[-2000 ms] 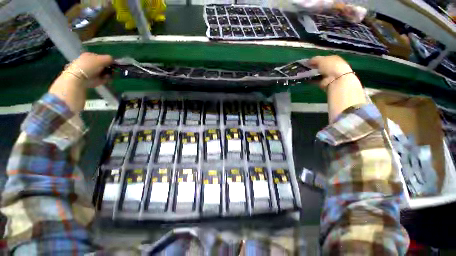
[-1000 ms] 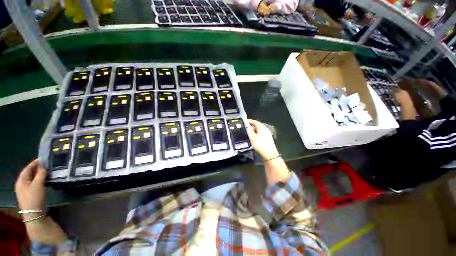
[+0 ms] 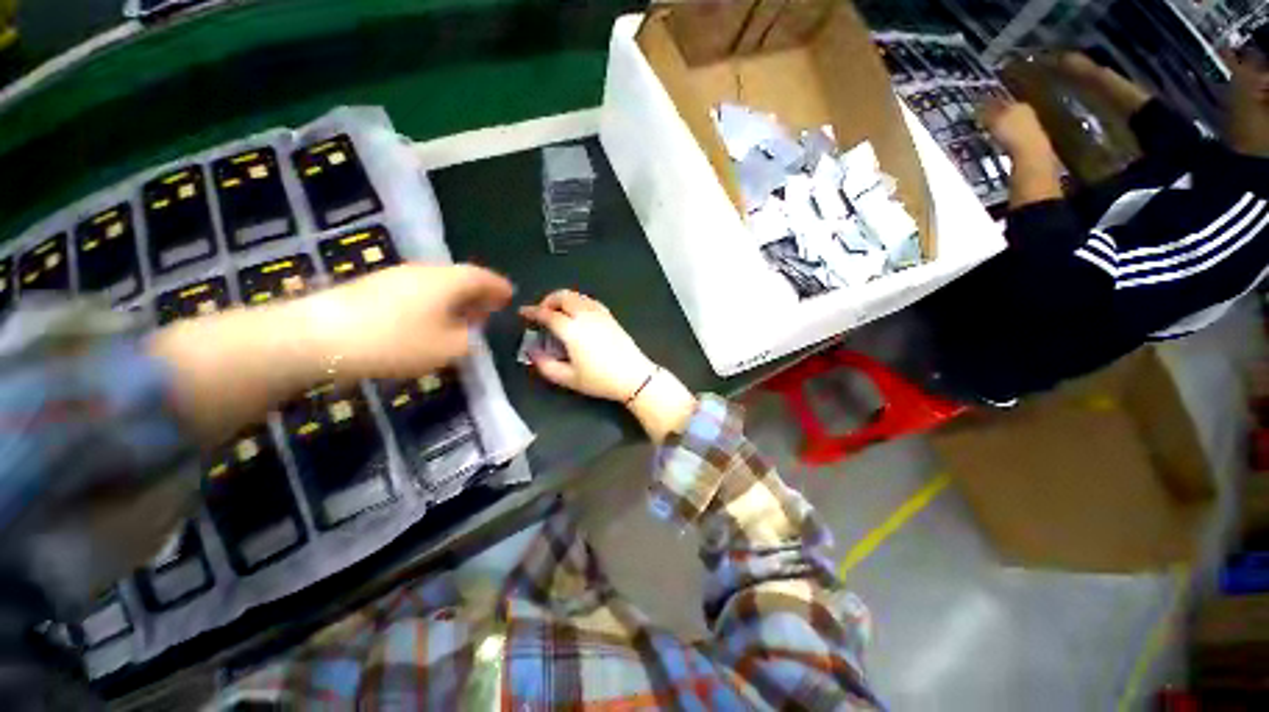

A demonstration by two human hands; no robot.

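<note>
The translucent tray (image 3: pixel 498 403) with rows of black phone-like housings (image 3: pixel 252 487) lies at the left of the bench, its left end cut off. The housings show yellow marks and dark recesses. My right hand (image 3: pixel 582 345) holds a small grey stack of inserts (image 3: pixel 535 344) just right of the tray. My left hand (image 3: pixel 466 295) is above the tray's right edge, close to the right hand; it is blurred, and whether it holds anything cannot be told. A grey column of spare inserts (image 3: pixel 568 195) stands on the bench behind my hands.
A white foam box (image 3: pixel 668 209) with a cardboard lining holds loose grey-white pieces at the back right. The green conveyor (image 3: pixel 348 56) with its white rail runs behind. Another person in a black striped top (image 3: pixel 1155 251) works at right. A red stool (image 3: pixel 842 403) and cardboard (image 3: pixel 1079 473) are on the floor.
Earlier my hands held a tray up, then the tray's two sides on the bench. Both have let go; my right hand has taken grey inserts and my left has crossed over the tray. The view has turned right.
</note>
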